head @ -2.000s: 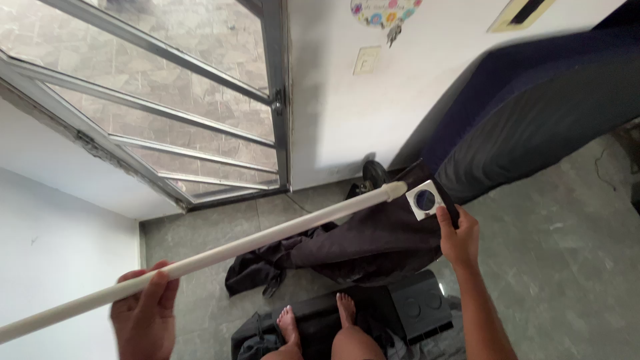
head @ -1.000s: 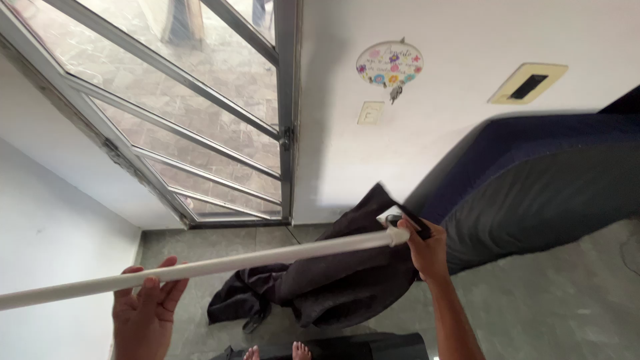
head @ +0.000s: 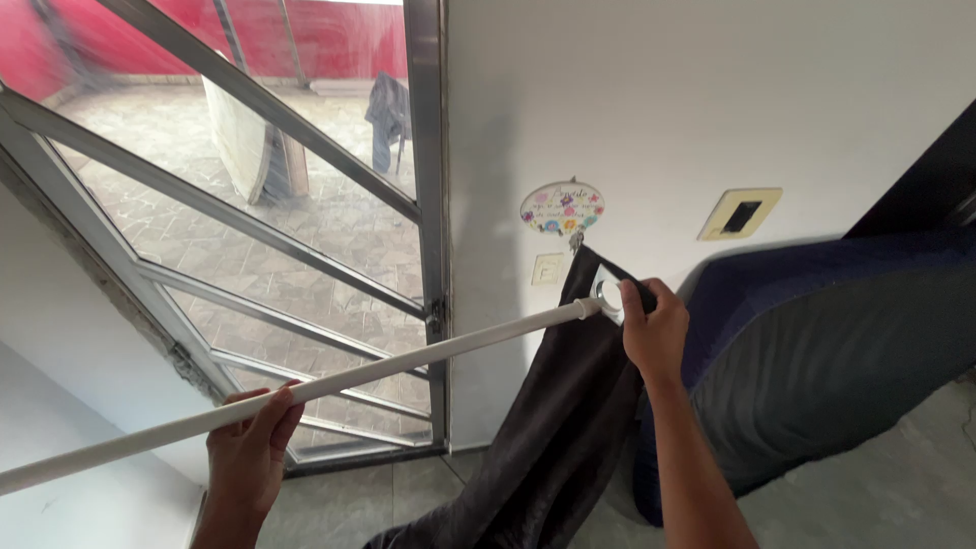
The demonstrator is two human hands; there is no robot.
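A white curtain rod [head: 366,371] slants up from the lower left edge to the middle right. My left hand [head: 258,435] holds it between thumb and fingers. My right hand [head: 656,324] grips the top edge of a dark curtain [head: 564,404] beside a shiny metal grommet [head: 608,293]. The rod's capped end [head: 589,306] is at the grommet's left side; whether it has entered the hole I cannot tell. Below my right hand the cloth hangs in folds towards the floor.
A metal-framed glass door [head: 435,229] stands at the left, paving beyond it. On the wall are an oval floral plaque [head: 563,207], a small switch plate [head: 547,269] and a yellowish plate [head: 740,214]. A dark blue sofa [head: 801,343] stands right, on a grey tiled floor [head: 358,499].
The curtain's held edge has been lifted with my right hand, and more of the cloth hangs off the floor. Both hands keep their hold. The view has tilted up.
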